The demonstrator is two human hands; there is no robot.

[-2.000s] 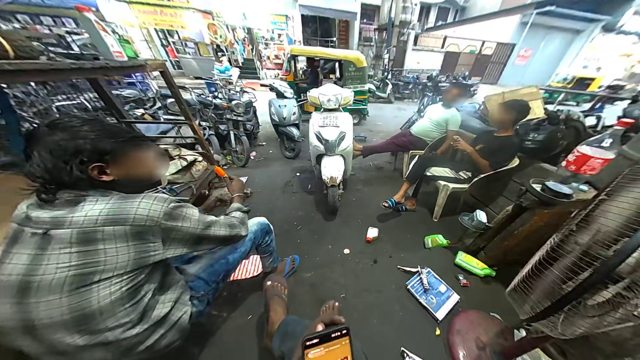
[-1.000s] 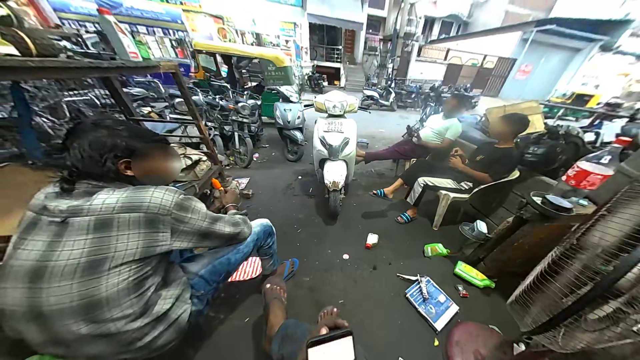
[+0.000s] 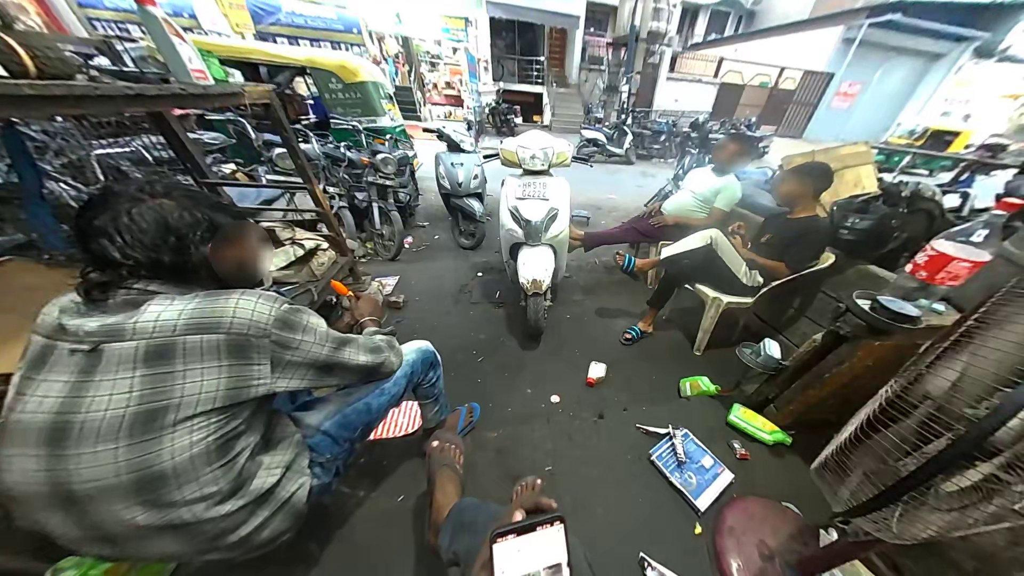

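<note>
At the bottom centre is a lit smartphone, its lower part cut off by the frame. A dark sliver of one of my hands shows at its lower left edge; I cannot tell which hand. No other part of my hands is visible. My bare foot lies just above the phone, and my sandalled foot rests to its left. On the ground to the right, a metal tool lies across a blue-and-white box or booklet.
A person crouches close at left, holding an orange-handled tool. A white scooter stands ahead. Two people sit at right. Green bottles and a small white bottle lie on the ground. A caged fan stands at right.
The phone's screen has gone from an orange display to a mostly white one. The seated person in black has lowered one foot. The view has shifted slightly.
</note>
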